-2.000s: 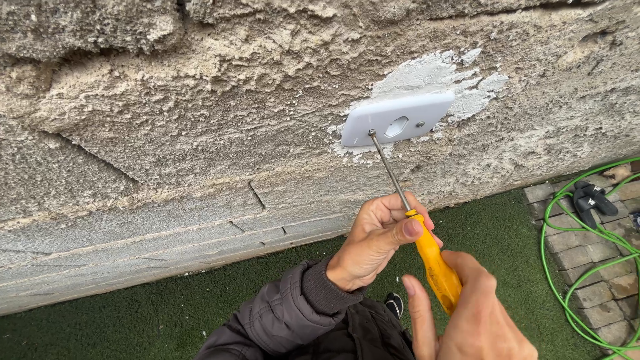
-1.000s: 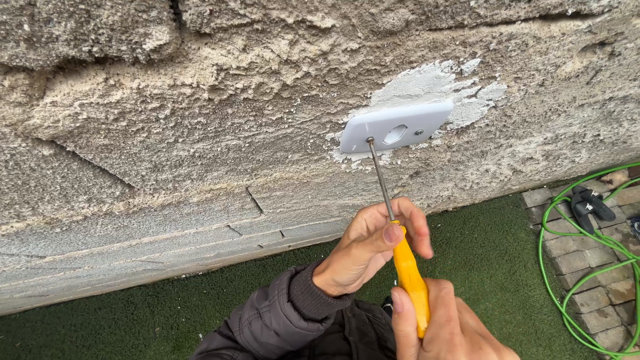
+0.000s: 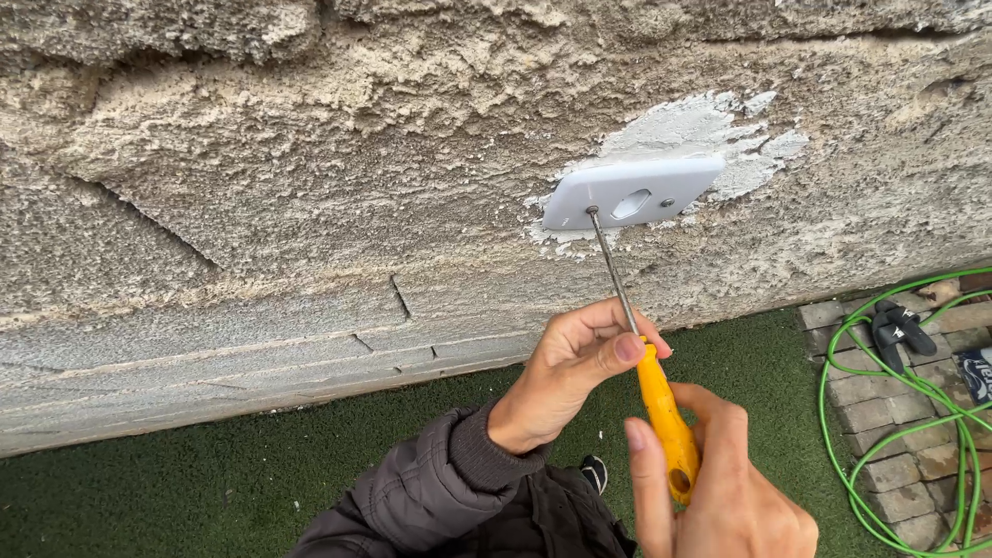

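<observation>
A white plastic cover plate (image 3: 573, 190) sits against the rough wall over a patch of pale filler (image 3: 674, 128). It has an oval opening in its middle and a screw (image 3: 667, 203) near its right side. The tip of a screwdriver with a yellow handle (image 3: 665, 411) meets another screw (image 3: 592, 209) left of the opening. My left hand (image 3: 570, 364) steadies the tool where shaft and handle join, between thumb and fingers. Around the lower handle is my right hand (image 3: 721, 473), with its thumb standing off the handle and its fingers touching the far side.
Rough masonry wall (image 3: 310, 178) fills the upper view. Green artificial turf (image 3: 194, 480) runs along its foot. At the right, a green hose (image 3: 833, 434) lies in loops over stone pavers (image 3: 891, 473), beside black slide sandals (image 3: 899, 333). One of my shoes (image 3: 595, 473) shows below.
The thumb of my right hand, pressed to the handle a second ago, now stands away from it. The screwdriver tip stays at the left screw throughout.
</observation>
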